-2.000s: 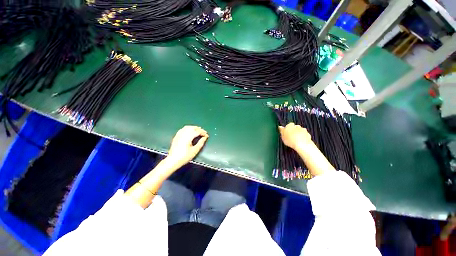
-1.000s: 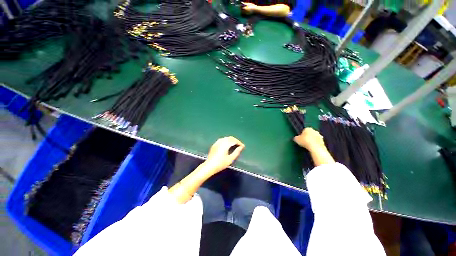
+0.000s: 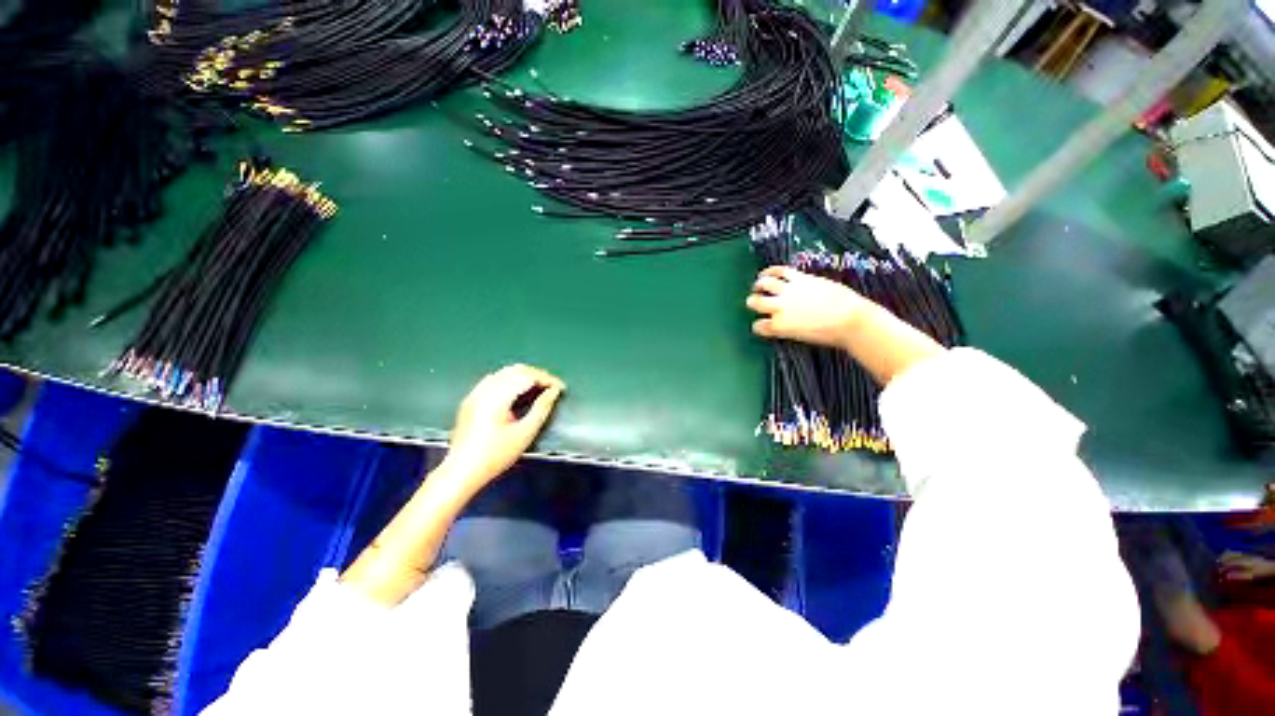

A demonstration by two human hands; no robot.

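My left hand [image 3: 506,420] rests at the table's front edge with its fingers curled; a dark patch shows inside, and I cannot tell if it is a cable or shadow. My right hand [image 3: 814,311] is closed over the upper part of a black cable bundle [image 3: 772,241], at the left side of the right cable stack [image 3: 916,297]. The bundle's pale ends stick up above the hand. Yellow ends show along the stack's lower edge. Another sorted stack [image 3: 231,273] lies at the left, yellow ends up and white-blue ends down.
Long loose cables [image 3: 685,154] curve across the middle back. Coiled cables [image 3: 378,56] lie at the back left, a dark cable heap [image 3: 70,182] at far left. A pale post [image 3: 909,126] and white sheets [image 3: 951,168] stand behind the right stack. A blue crate [image 3: 238,560] holds cables below.
My right hand has moved up and left in view. The bundle, which stood apart with yellow ends up, now lies against the right stack with pale ends up. My left hand keeps its curled shape.
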